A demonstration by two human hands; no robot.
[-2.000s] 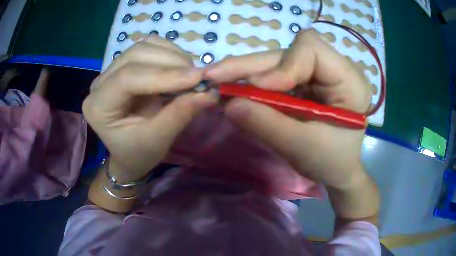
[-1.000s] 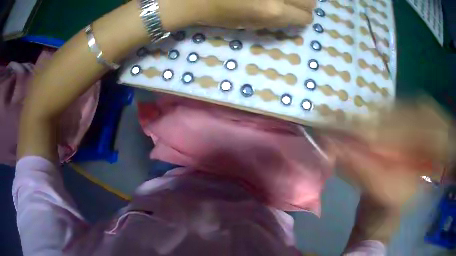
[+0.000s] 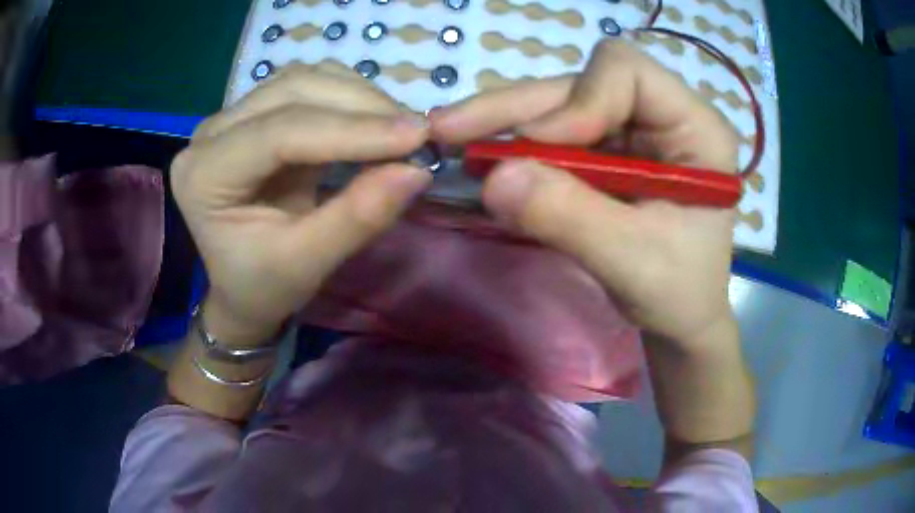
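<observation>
My left hand [image 3: 291, 180] pinches a small round part [image 3: 428, 155] between thumb and fingertips, above the near edge of the tray. My right hand [image 3: 622, 190] holds a red pen tool [image 3: 612, 174], its narrow tip pointing left at the small round part; whether it touches is too small to tell. The white parts tray [image 3: 602, 75] lies behind both hands. Silver-rimmed discs [image 3: 450, 36] sit in rows on its left side, and tan dumbbell-shaped positions [image 3: 532, 47] show bare on its right. A thin red wire [image 3: 754, 105] loops from the pen's back across the tray.
The dark-green table mat [image 3: 838, 150] has blue edge tape and a light-green label [image 3: 865, 286] at the right. Another tray [image 3: 850, 12] shows at the top right. A person's pink clothing [image 3: 80, 261] is at the left. Blue frame parts [image 3: 893, 396] stand at the lower right.
My left hand has come back from over the tray and now holds a small round part. My right hand has moved in from the right, bringing the red pen tool up to it.
</observation>
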